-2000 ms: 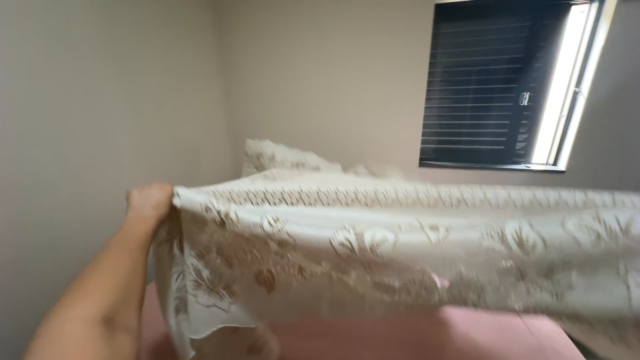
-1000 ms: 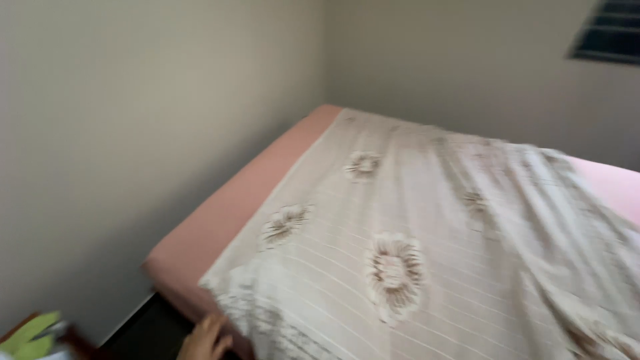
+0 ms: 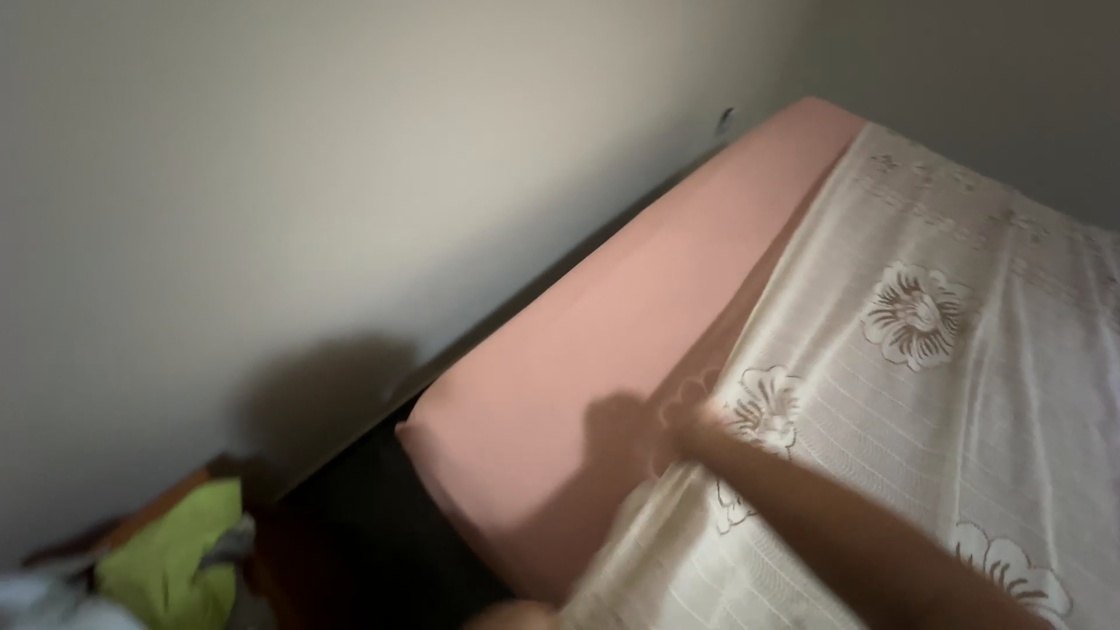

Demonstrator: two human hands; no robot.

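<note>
A cream bed sheet with embroidered flowers point(image 3: 1006, 394) lies in folds over the right part of a mattress with a fitted pink cover point(image 3: 560, 350). From the lower right my right arm reaches across it. My right hand point(image 3: 696, 427), blurred, grips the sheet's left edge, which is raised a little above the pink cover. At the bottom edge of the view only a small part of my left hand point(image 3: 514, 616) shows, beside the sheet's near part; its fingers are hidden.
A plain wall point(image 3: 262, 192) runs along the mattress's far left side, with a narrow dark gap between them. At the lower left, a lime-green cloth point(image 3: 179, 556) and other fabrics lie by a brown wooden edge point(image 3: 157, 506). Dark floor point(image 3: 367, 525) shows beside the mattress corner.
The sheet, held up in the air two seconds ago, now lies over the mattress. My right hand has come into view at its left edge. The view has swung down and left.
</note>
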